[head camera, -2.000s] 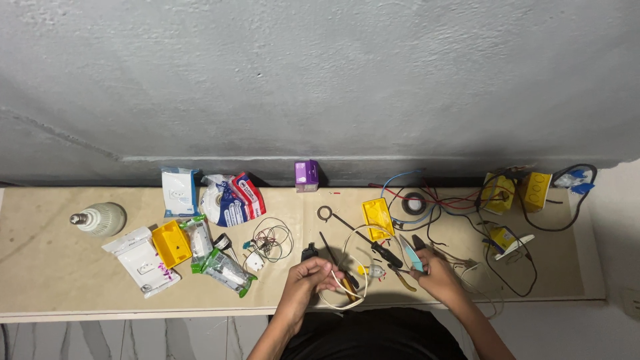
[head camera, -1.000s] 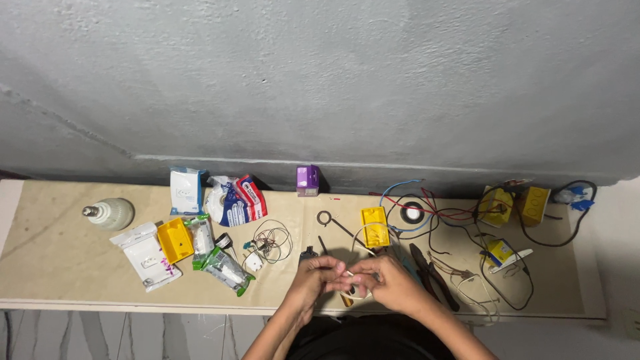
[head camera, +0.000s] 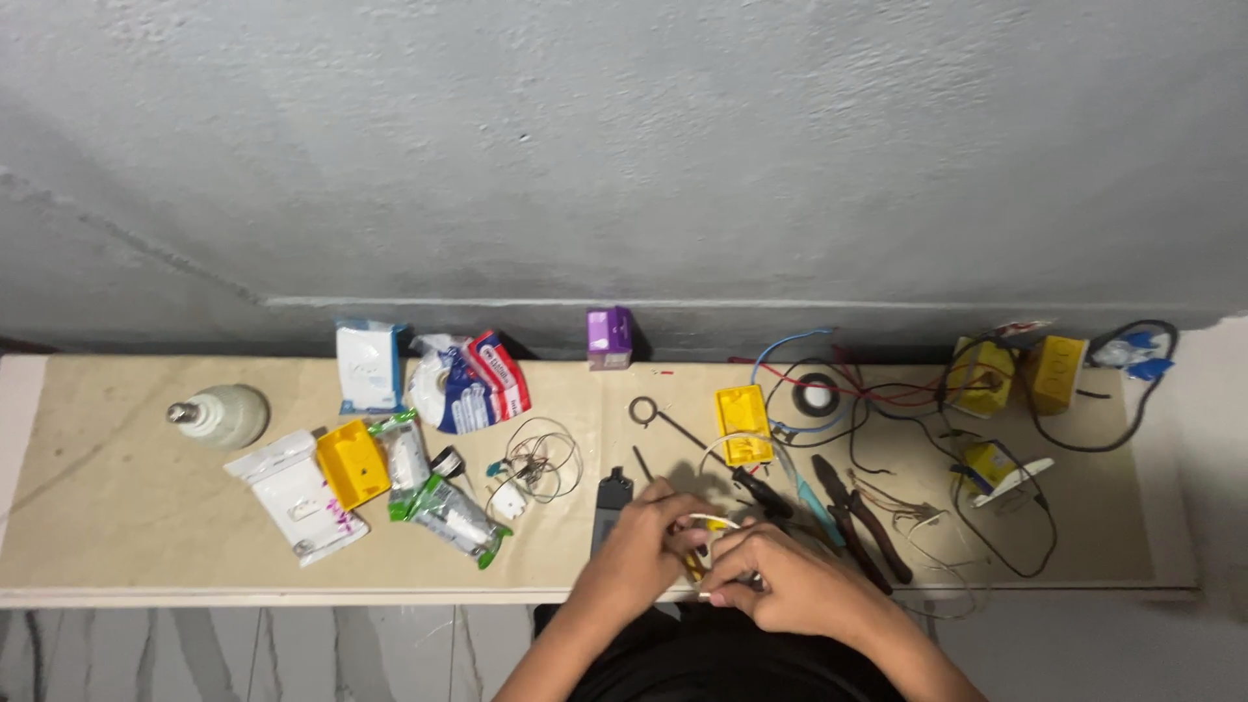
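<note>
My left hand (head camera: 648, 546) and my right hand (head camera: 780, 575) are close together at the front edge of the table, both on a white cable (head camera: 717, 519) that curves between them. Fingers hide part of the cable. Beyond them lies an open yellow electrical box (head camera: 744, 424). A black-handled screwdriver (head camera: 765, 492) and a light-blue-handled tool (head camera: 819, 509) are just beyond my right hand. Pliers with dark handles (head camera: 863, 526) lie to its right. Beside my left hand is a dark grey device (head camera: 612, 502), partly covered.
Packaged parts (head camera: 453, 519), another yellow box (head camera: 353, 465), a light bulb (head camera: 222, 416) and thin tangled wires (head camera: 536, 463) are on the left. A purple carton (head camera: 609, 338) stands by the wall. Right are a tape roll (head camera: 816, 395), yellow boxes (head camera: 1055, 375) with wires, and a black cable (head camera: 1136, 444).
My right hand has moved left from the light-blue-handled tool to the white cable beside my left hand. That tool now lies on the table.
</note>
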